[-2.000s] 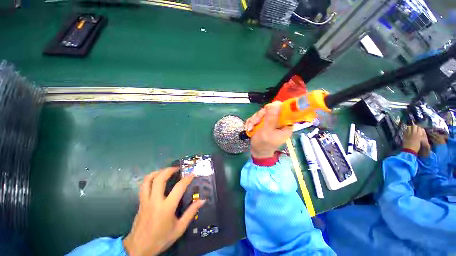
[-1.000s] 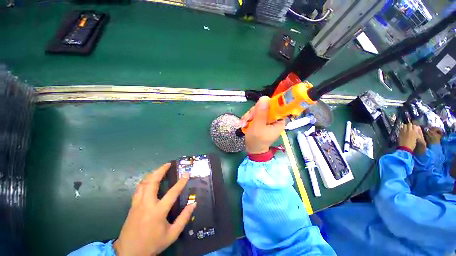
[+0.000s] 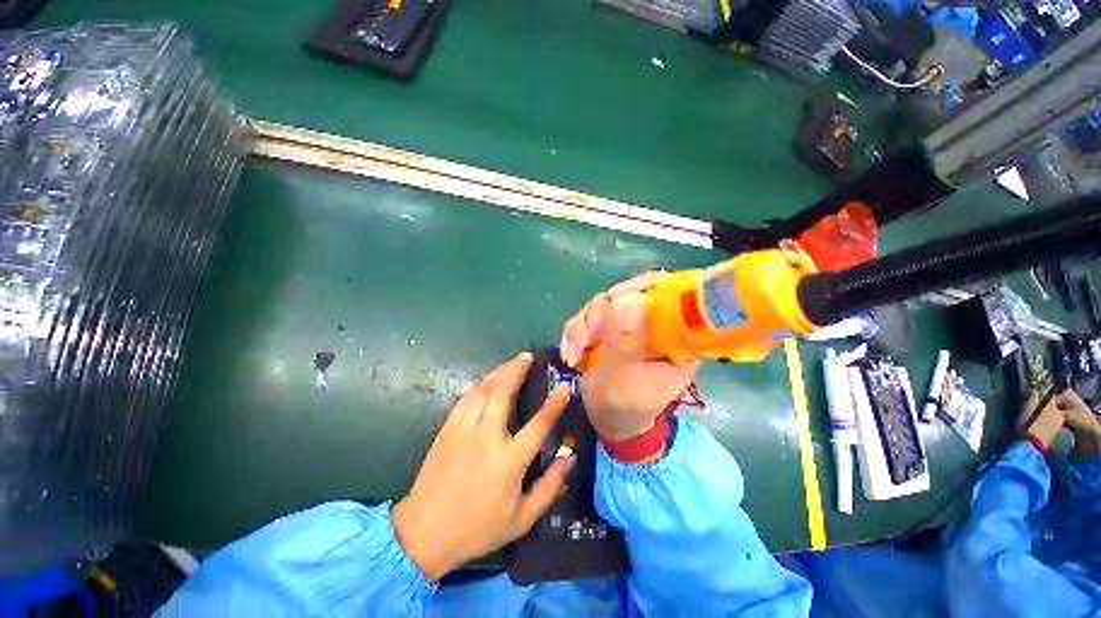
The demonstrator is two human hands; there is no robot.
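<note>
My right hand (image 3: 628, 362) is closed around the orange electric screwdriver (image 3: 730, 308), with a black hose at its rear. Its front end is over the top end of the open phone body (image 3: 582, 501), and the tip is hidden by my hand. The phone lies on a black holding fixture (image 3: 549, 561) at the bench's near edge. My left hand (image 3: 483, 465) rests on the phone, index finger at the small board at the top end, other fingers spread along the left side. The screw dish is hidden behind my right hand and the driver.
A tall stack of clear blister trays (image 3: 109, 278) stands at left. A pale rail (image 3: 483, 184) crosses the bench. A white tray (image 3: 893, 477) with a dark phone, yellow tape (image 3: 803, 447), a red pouch (image 3: 839, 235) and a metal post (image 3: 1014, 103) are at right. Another person's hands (image 3: 1056, 417) work at far right.
My right hand and the screwdriver have moved from the screw dish to the phone's top end. The view has shifted left, showing more of the tray stack. My left hand stays on the phone.
</note>
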